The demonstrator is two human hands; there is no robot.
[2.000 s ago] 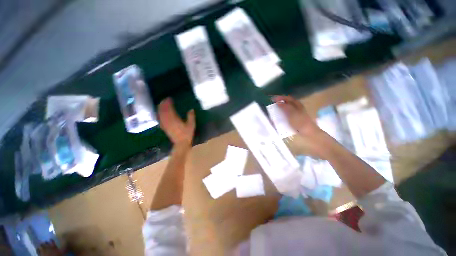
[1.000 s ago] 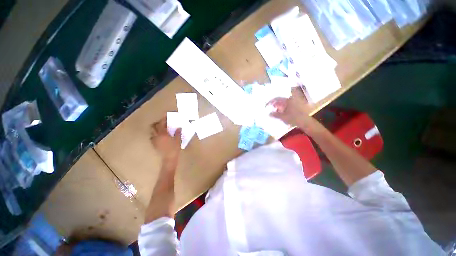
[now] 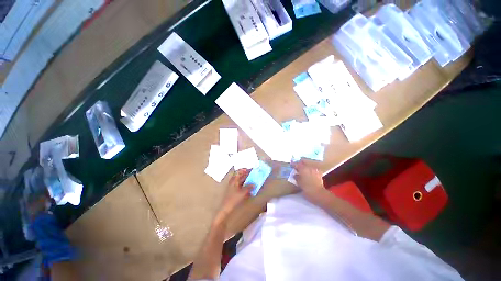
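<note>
My left hand [image 3: 237, 189] is low over the cardboard-covered bench [image 3: 181, 197], its fingers on a blue sachet [image 3: 258, 177]. My right hand [image 3: 307, 176] is beside the pile, its fingertips at a small bluish sachet [image 3: 285, 172]; the grip there is blurred. White folded leaflets [image 3: 228, 152] lie loose just beyond my left hand. A long white carton [image 3: 254, 122] lies slanted from the belt edge to a pile of leaflets and sachets [image 3: 310, 137].
The green conveyor belt [image 3: 189, 115] carries white cartons [image 3: 149, 94] and a clear blister tray [image 3: 104, 130]. More cartons [image 3: 343, 101] and overlapping clear trays [image 3: 376, 46] lie on the bench at right. A person's blue sleeve [image 3: 54, 239] shows at left. Red stools [image 3: 416, 193] stand below.
My left hand has moved from the loose leaflets nearer to my body and now has a blue sachet. My right hand has moved to the near side of the pile. The view has shifted.
</note>
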